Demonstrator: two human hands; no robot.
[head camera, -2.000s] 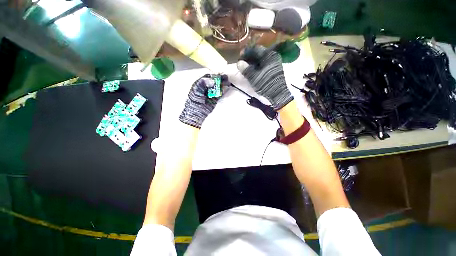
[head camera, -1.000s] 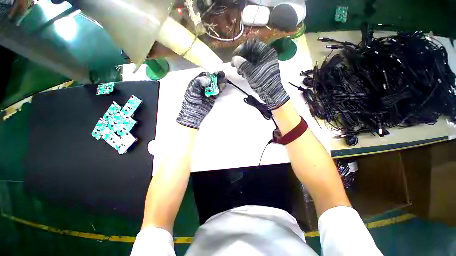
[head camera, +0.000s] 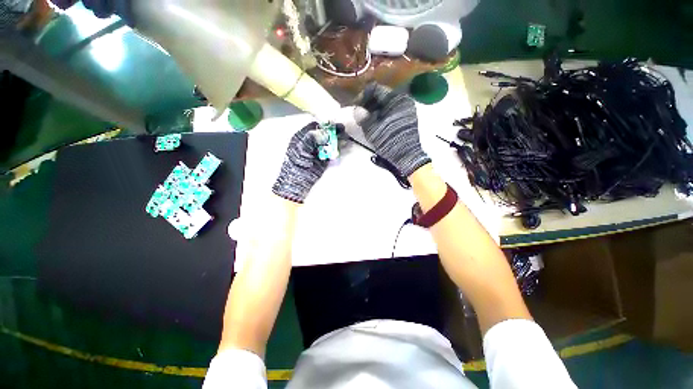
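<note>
My left hand (head camera: 301, 166), in a grey-black knit glove, holds a small green-and-white circuit board (head camera: 328, 144) upright between its fingertips over the white work sheet (head camera: 342, 220). A black cable (head camera: 390, 169) runs from beside the board to the right, passing under my right hand. My right hand (head camera: 393, 131), gloved the same, is just right of the board, fingers drawn together beside the pale nozzle (head camera: 302, 93). Its fingertips are washed out by glare, and I cannot tell what they hold. A dark red band (head camera: 438, 209) is on my right wrist.
Several loose boards (head camera: 182, 194) lie on the black mat (head camera: 114, 243) at left. A tangled black cable pile (head camera: 581, 140) covers the right side. The fume nozzle's cone reaches in from above. Green round pads (head camera: 429, 89), wires and a fan (head camera: 418, 7) are at the back. A cardboard box (head camera: 581, 273) is below right.
My right hand has moved slightly left and down, closer to the board. The board is tilted differently in my left hand. The camera view has shifted a little.
</note>
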